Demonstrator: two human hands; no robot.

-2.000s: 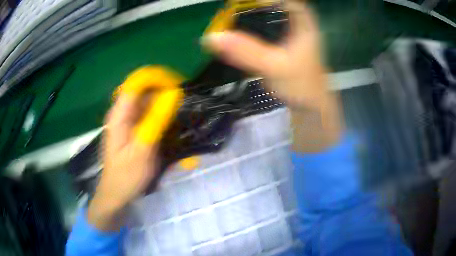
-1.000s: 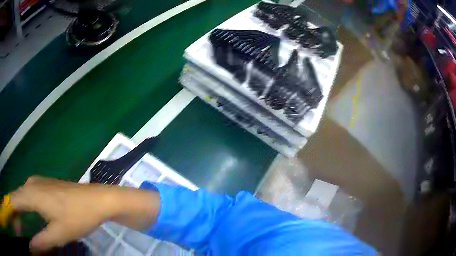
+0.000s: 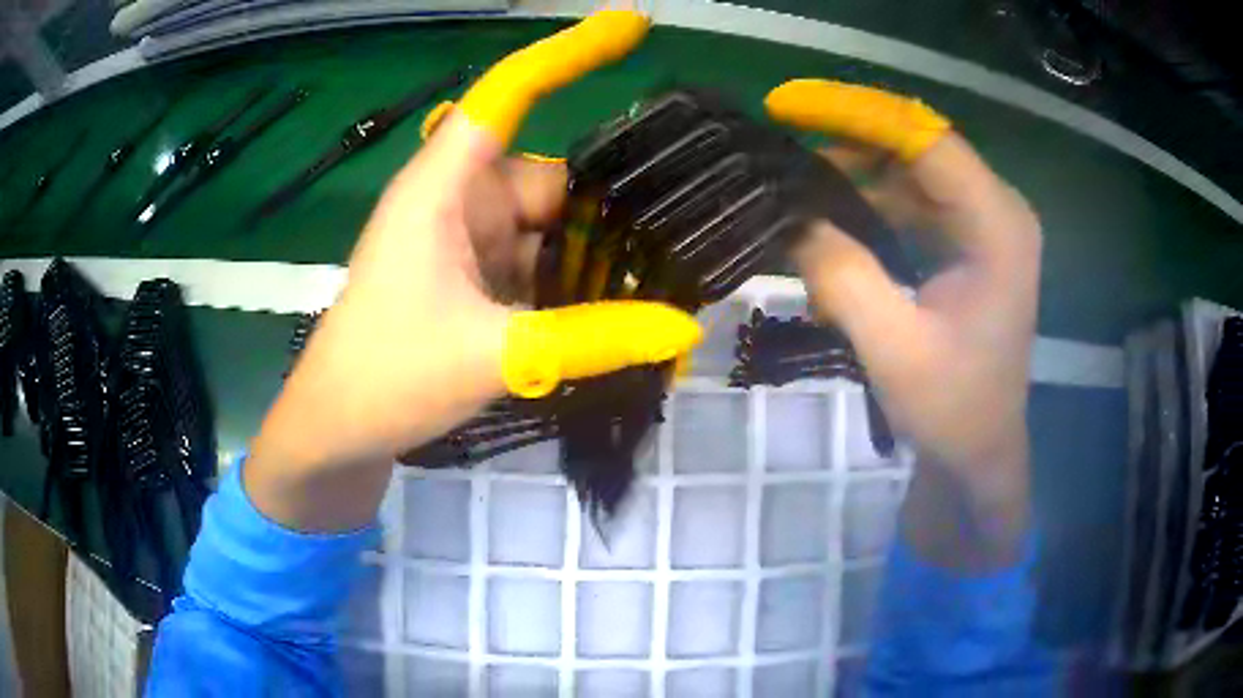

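Observation:
A bundle of black straps (image 3: pixel 682 191) is held between both hands above the white grid tray (image 3: pixel 586 586); its shiny pieces line up and its tails hang down. My left hand (image 3: pixel 450 286) grips the bundle from the left, with yellow finger cots on its fingers and thumb. My right hand (image 3: pixel 941 259) is around the bundle's right side, its thumb against the straps and a yellow cot on a raised finger. Fanned straps (image 3: pixel 798 348) lie along the tray's far edge, partly hidden by the hands and bundle.
Single straps (image 3: pixel 361 134) lie spaced on the green belt (image 3: pixel 341 68) beyond a pale rail (image 3: pixel 246 284). Strap piles (image 3: pixel 143 382) lie on the bench at left. A side stack of trays (image 3: pixel 1165 477) with black straps stands at far right. Stacked trays (image 3: pixel 273 17) show at the top left.
The view has swung back from the right side to the grid tray. Both hands are now in view with a strap bundle between them; a second ago only one hand showed, at the lower left.

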